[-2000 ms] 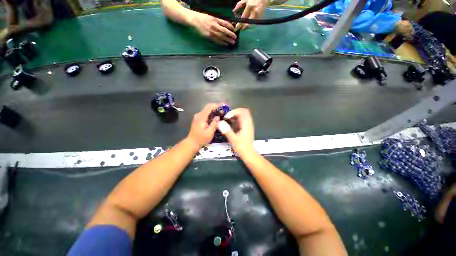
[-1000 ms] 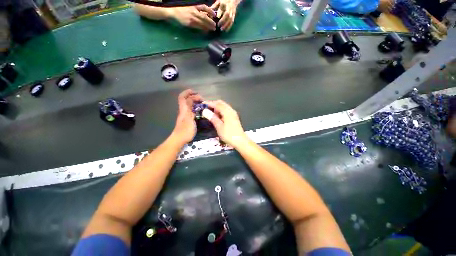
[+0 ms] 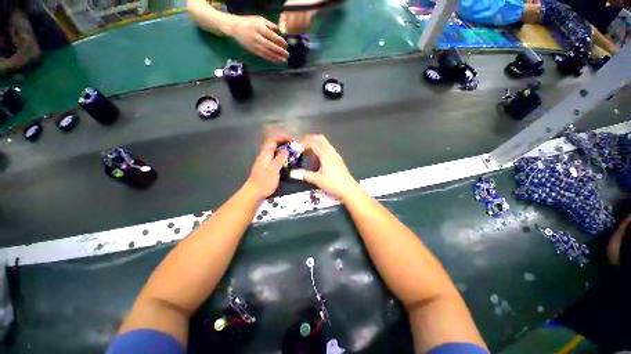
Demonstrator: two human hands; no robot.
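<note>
My left hand (image 3: 268, 168) and my right hand (image 3: 328, 166) meet over the belt, just beyond the white rail. Between them they hold a dark housing (image 3: 309, 163) with a blue-white circuit board (image 3: 290, 153) at its top. The fingers hide most of the housing. A pale cover shows on fingertips of my right hand. Two dark housings with wires stand on the near bench; one shows a yellow-green round part (image 3: 220, 323), the other a pale green one (image 3: 305, 330). A thin lead runs from the second to a small round wired part (image 3: 310, 263).
Housings (image 3: 99, 106) and end caps (image 3: 207, 106) lie along the belt (image 3: 387, 128). A wired housing (image 3: 130, 169) lies at left. Black specks dot the white rail (image 3: 159, 230). Board stock (image 3: 564, 193) heaps at right, near a slanted metal post (image 3: 567, 114). Other workers' hands reach in opposite.
The view has shifted, and belt items at left have moved further left. My right fingers have opened a little around the housing. A housing now stands upright near the opposite worker, whose hands have moved apart.
</note>
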